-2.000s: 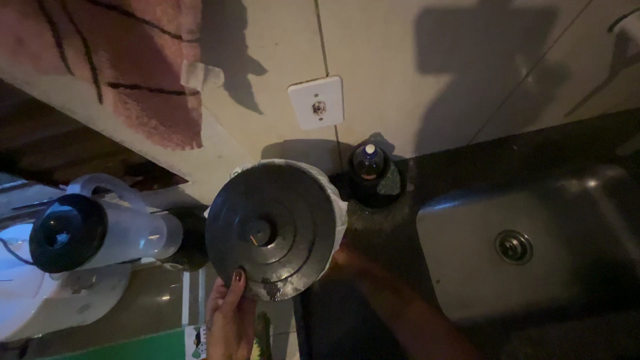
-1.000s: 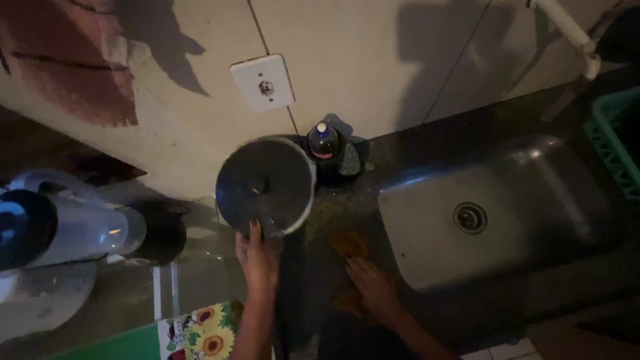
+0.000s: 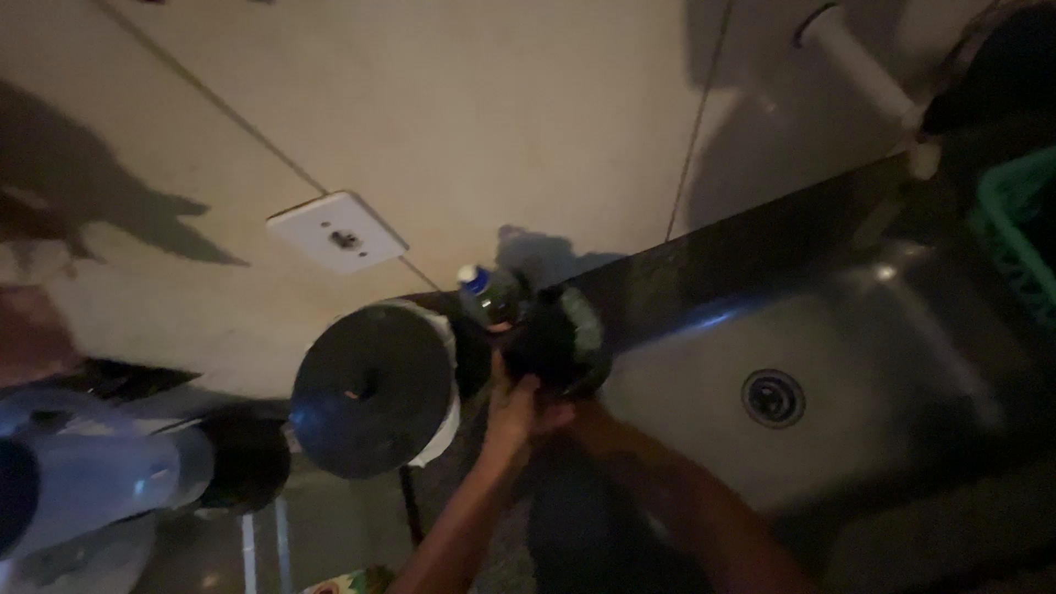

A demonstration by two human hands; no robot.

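My left hand (image 3: 516, 404) reaches to a dark holder (image 3: 540, 342) beside the wall, its fingers against the near side. A bottle with a blue and white cap (image 3: 487, 293) stands at the holder's left, and a greyish-green sponge or scouring pad (image 3: 582, 318) shows at its right. My right hand (image 3: 565, 412) is close behind the left one, dim and blurred, so its fingers are hard to make out. Left of both hands sits a round container with a dark knobbed lid (image 3: 371, 396) and a whitish rim.
A steel sink (image 3: 685, 421) with a drain lies to the right, under a white tap (image 3: 866, 74). A green plastic basket (image 3: 1011, 214) is at the far right. At the left stands a clear blender jar or jug (image 3: 115, 478). A wall socket (image 3: 338, 233) is above the lidded container.
My left hand has left the lidded container and moved right to the dark holder. My right hand, on an orange cloth on the counter one second ago, is now beside it. The view has shifted closer.
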